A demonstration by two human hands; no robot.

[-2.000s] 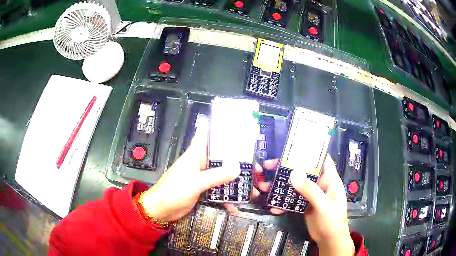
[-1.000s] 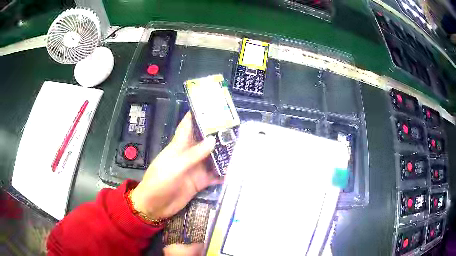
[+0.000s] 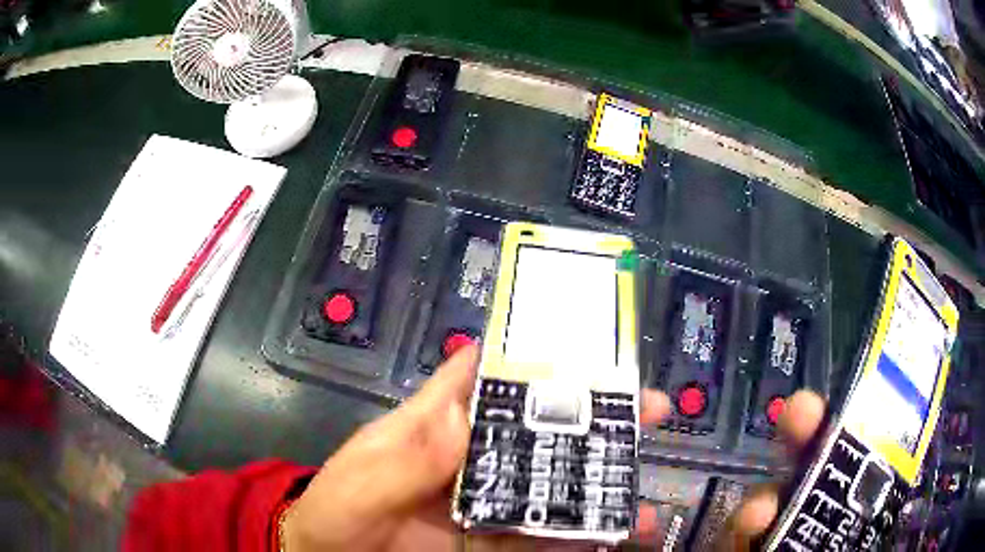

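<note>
My left hand holds a keypad phone, face up, with a yellow frame and a plain white lit display. My right hand holds a second phone at the right edge, tilted, its lit display showing a blue patch; only fingertips of that hand show. Behind them lies a clear phone tray. One yellow-framed phone lies face up in its back row. Other phones lie back up with red round spots.
White paper with a red pen and a thin pale pen-like tool lies at left. A white desk fan stands behind it. Dark batteries lie below the tray. A green conveyor belt runs beyond.
The right-hand phone has moved from the lower middle to the right edge and its display now shows blue. The left-hand phone has come closer and more upright. The view has shifted.
</note>
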